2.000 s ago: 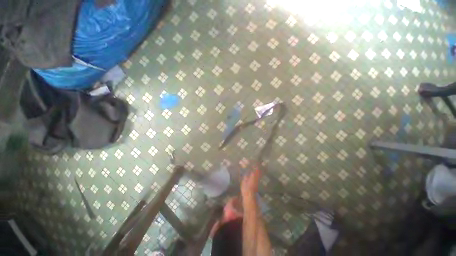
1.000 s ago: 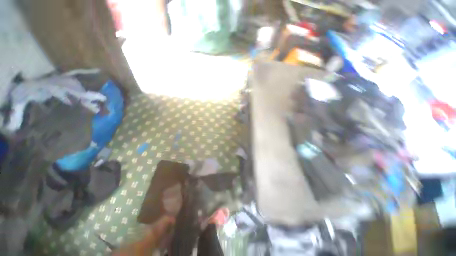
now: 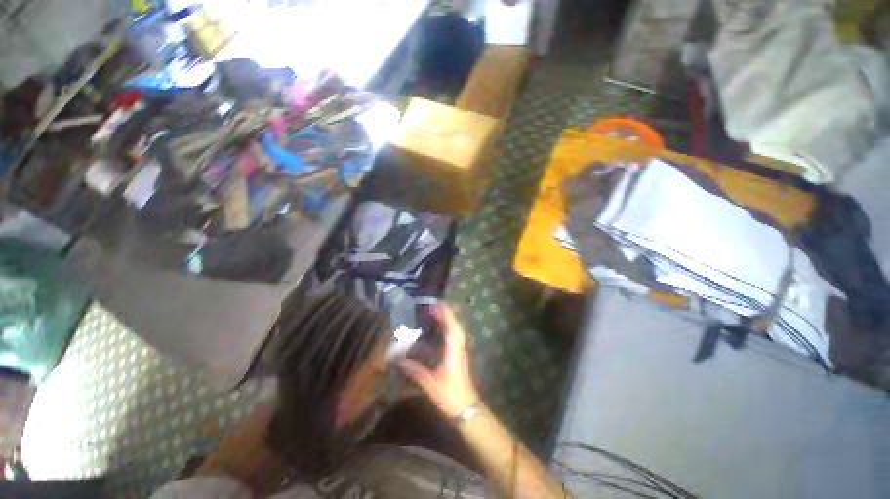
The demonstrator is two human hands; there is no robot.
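Observation:
A stack of dark grey curved bands (image 3: 317,336) with pale edges like stripes is held up low in the middle of the view. My left hand (image 3: 359,392) is partly hidden by the stack and is closed on it, with its forearm at the lower left. My right hand (image 3: 447,365), with a band at the wrist, is just right of the stack. Its thumb and fingers are spread and it holds nothing that I can make out. The picture is blurred.
A grey cloth-covered table (image 3: 644,390) is at right, with a tied white and dark bundle (image 3: 707,229) at its corner beside an orange stool (image 3: 548,229). A scrap-covered table (image 3: 185,317) is at left. Dark and white fabric (image 3: 385,239) lies below a cardboard box (image 3: 444,134).
The view has swung up and right from the floor to the tables. The striped stack now shows in my left hand. My right hand is now raised beside it.

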